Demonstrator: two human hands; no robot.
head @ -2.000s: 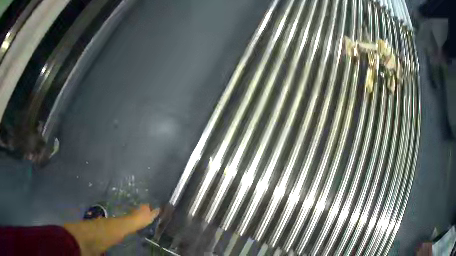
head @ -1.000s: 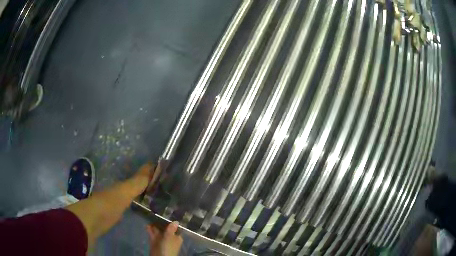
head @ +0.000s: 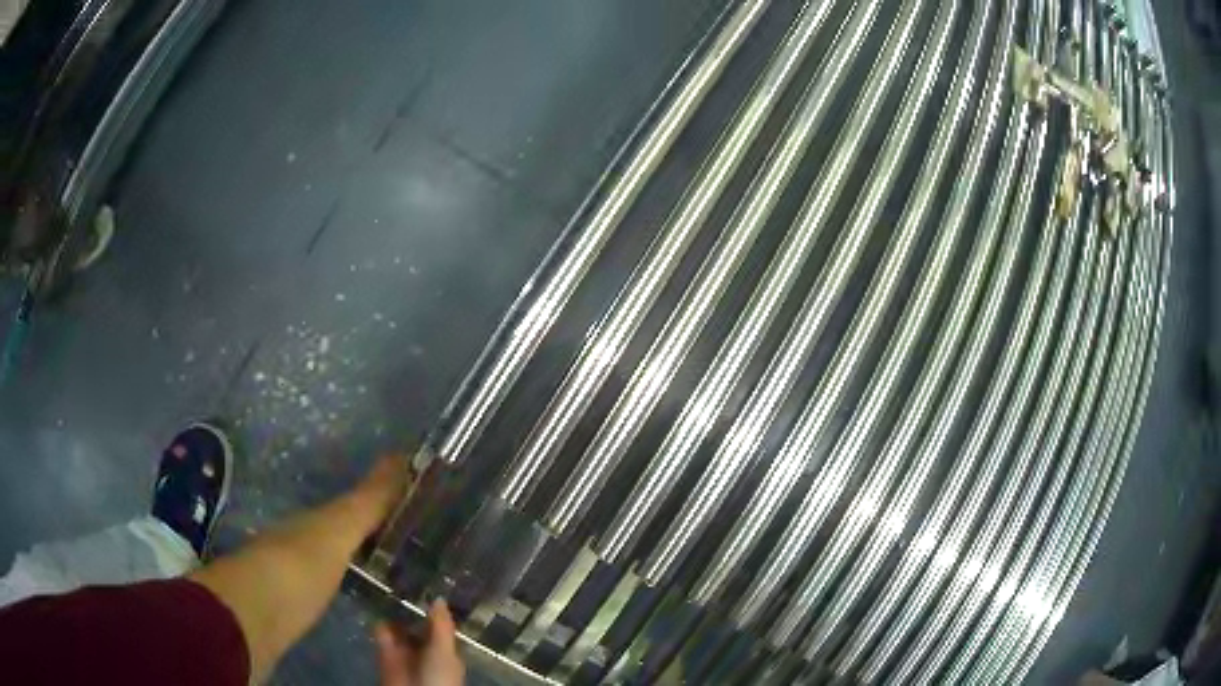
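Observation:
A large metal rack (head: 750, 389) of long shiny parallel bars fills the middle and right. My left hand (head: 382, 493), below a maroon sleeve, holds the rack's near left corner; its fingers are partly hidden. My right hand (head: 426, 653) is cut off by the bottom edge. Its fingers are up at the end rail (head: 498, 651), close to my left hand, and seem to grip it. A loose heap of tan and brass clips (head: 1091, 127) lies on the bars at the upper right.
Dark grey floor (head: 348, 174) with small pale scraps lies left of the rack. A dark patterned shoe (head: 192, 485) and pale trouser cloth (head: 101, 560) are at the lower left. Another shiny frame (head: 134, 114) is at the upper left. A white thing (head: 1145, 670) shows at the bottom right.
My right hand has come into view at the end rail. The rack and clips have shifted within the view as the camera moved. The shoe has come into fuller view.

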